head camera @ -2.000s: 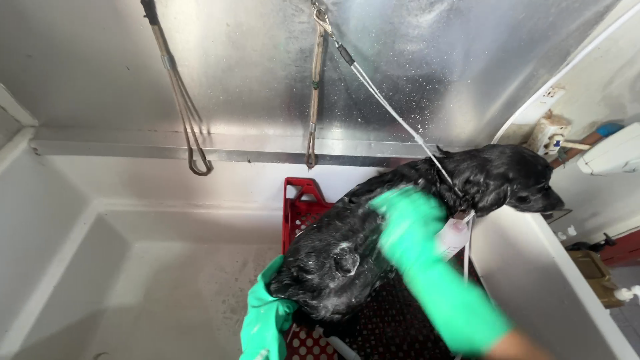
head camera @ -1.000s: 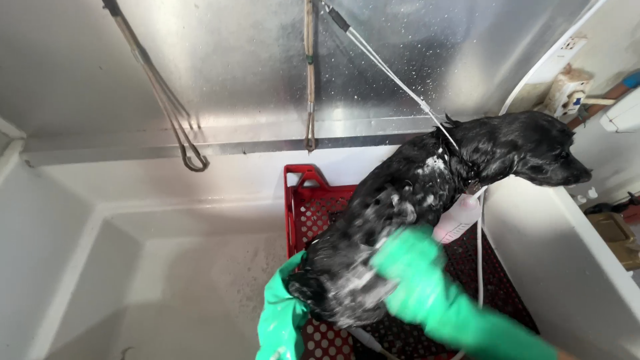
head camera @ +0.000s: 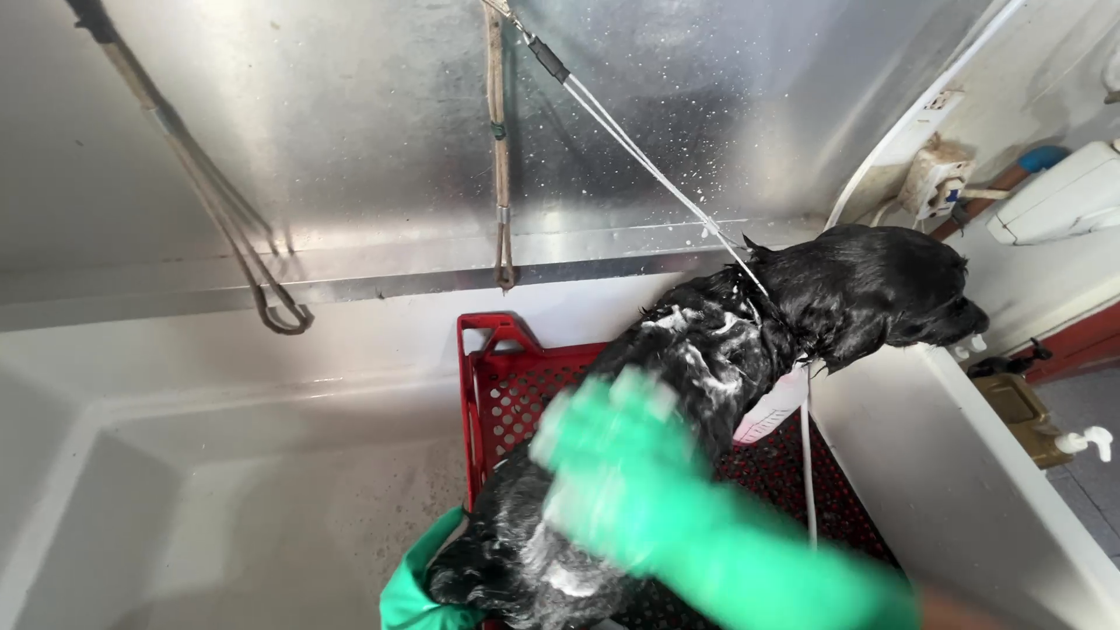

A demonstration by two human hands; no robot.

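Note:
A wet black dog [head camera: 875, 280] with white lather on its shoulders, back and rump stands on a perforated red plastic crate [head camera: 525, 376] inside a white tub. A white cord loop [head camera: 647, 166] from above runs round its neck, and a pinkish tag with writing [head camera: 774, 405] hangs there. My right hand [head camera: 617, 464], in a green rubber glove and blurred, lies on the dog's back. Gloved the same way, my left hand [head camera: 424, 582] is against the dog's rear at the bottom edge; its fingers are mostly hidden.
Two looped tethers, one at left [head camera: 210, 192] and one at centre [head camera: 501, 175], hang before the metal splash wall [head camera: 367, 114]. The tub's right rim [head camera: 1024, 455] runs beside the dog. Beyond it are a pump bottle [head camera: 1019, 420], a wall outlet [head camera: 936, 179] and pipes.
My right hand has kept moving over the dog's back, blurred in every frame. More white lather shows on the shoulders than two seconds ago. My left hand remains at the rear.

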